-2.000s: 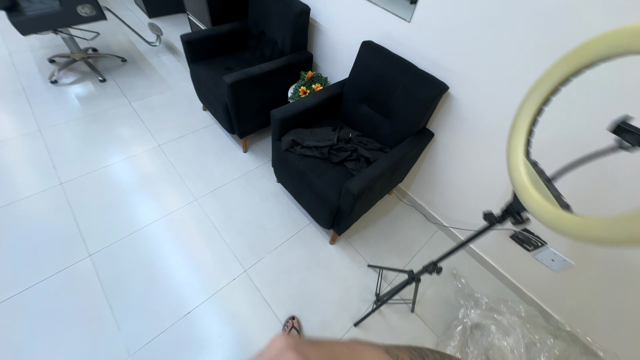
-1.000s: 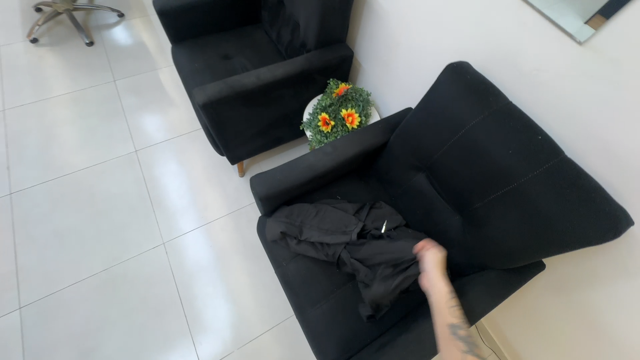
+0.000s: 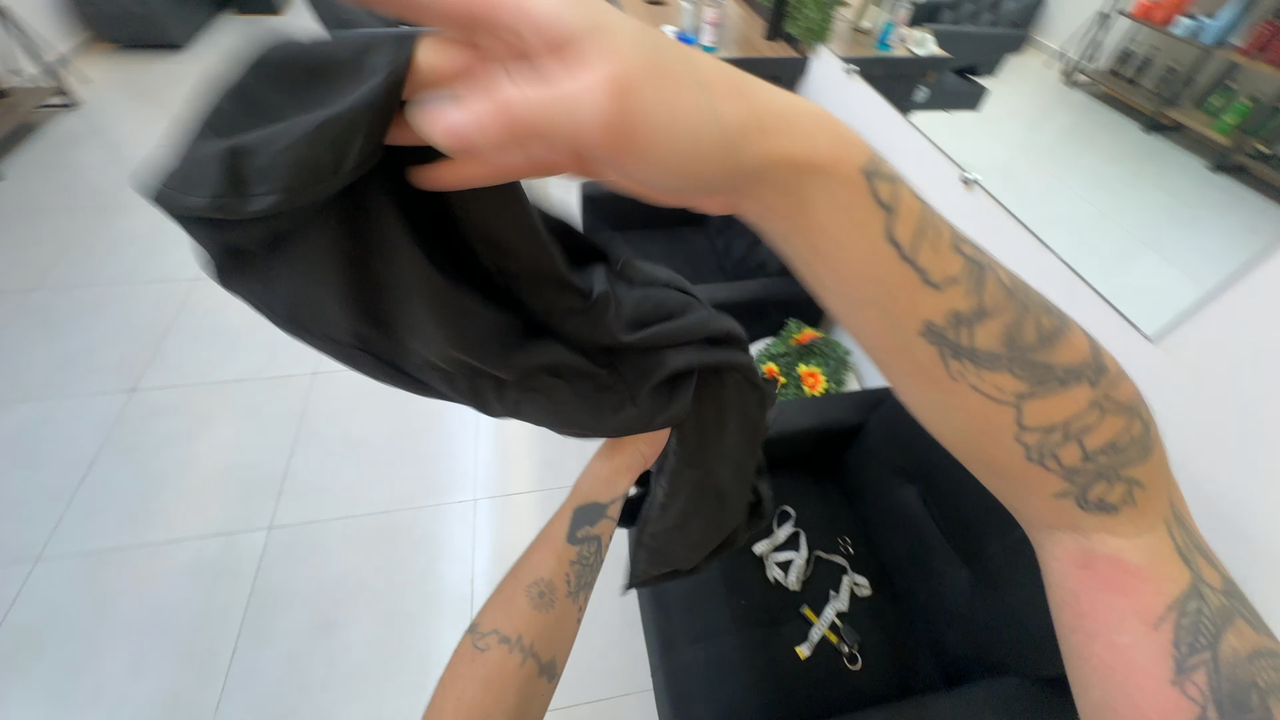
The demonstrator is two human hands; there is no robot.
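Observation:
My right hand (image 3: pixel 540 95) is raised at the upper middle, fingers closed on one end of a black cloth garment (image 3: pixel 450 300). The garment is lifted off the seat and sags down to the right. My left hand (image 3: pixel 645 450) is mostly hidden beneath the cloth, with only the wrist area showing, so its grip cannot be seen. Below, on the seat of a black upholstered armchair (image 3: pixel 950 600), lie a crumpled white tape measure (image 3: pixel 785 550) and a small yellow and black item (image 3: pixel 820 628) with a ring.
Orange and yellow flowers with green leaves (image 3: pixel 805 365) stand beside the armchair. Behind them is another black armchair (image 3: pixel 690 240). A frameless mirror (image 3: pixel 1060 200) hangs on the right wall. White floor tiles (image 3: pixel 370 560) lie to the left.
The black garment, lying on the armchair seat one second ago, is now up in the air. The tape measure on the seat has come into sight. Both arms now show.

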